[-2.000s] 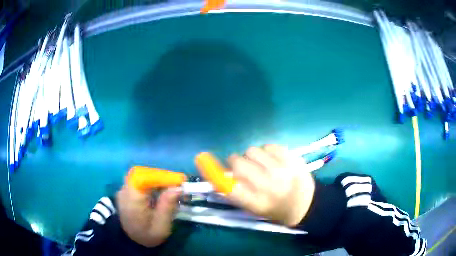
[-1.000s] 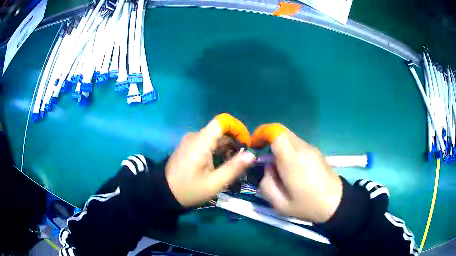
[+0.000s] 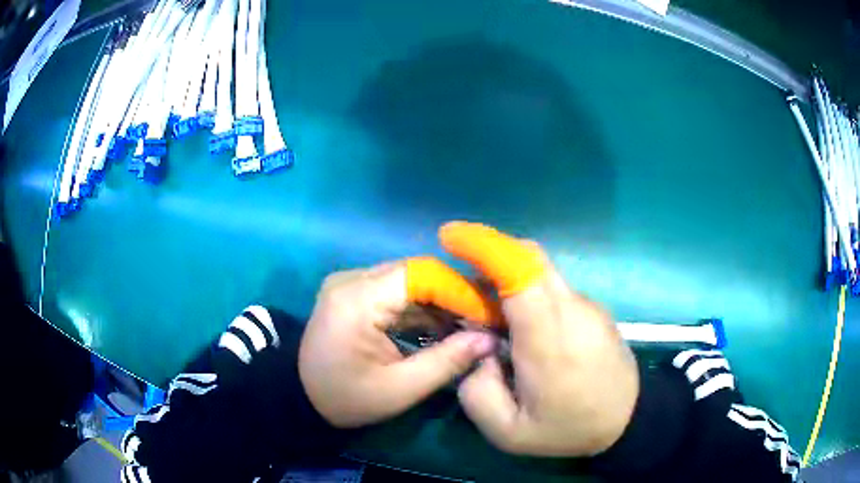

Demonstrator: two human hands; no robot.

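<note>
My left hand [image 3: 363,349], with an orange finger cot on its index finger, pinches a small dark connector housing [image 3: 422,335], mostly hidden by the fingers. My right hand [image 3: 566,368], also with an orange finger cot, meets it at the fingertips, with thumb and finger closed near the wires. The wires are hidden or too blurred to tell apart. The white sleeve of the harness [image 3: 665,332] comes out past the right hand and ends in a blue connector [image 3: 719,333] at the right.
A fanned pile of white harnesses with blue ends [image 3: 203,80] lies at the upper left. Another pile [image 3: 835,179] lies at the right edge. A metal rail [image 3: 717,42] runs along the back of the green bench [image 3: 283,236]. White papers show at the upper left and top.
The right index finger has lifted away from the left one. Both hands sit slightly lower in the picture. The white lengths seen under the hands before no longer show. The view has shifted slightly.
</note>
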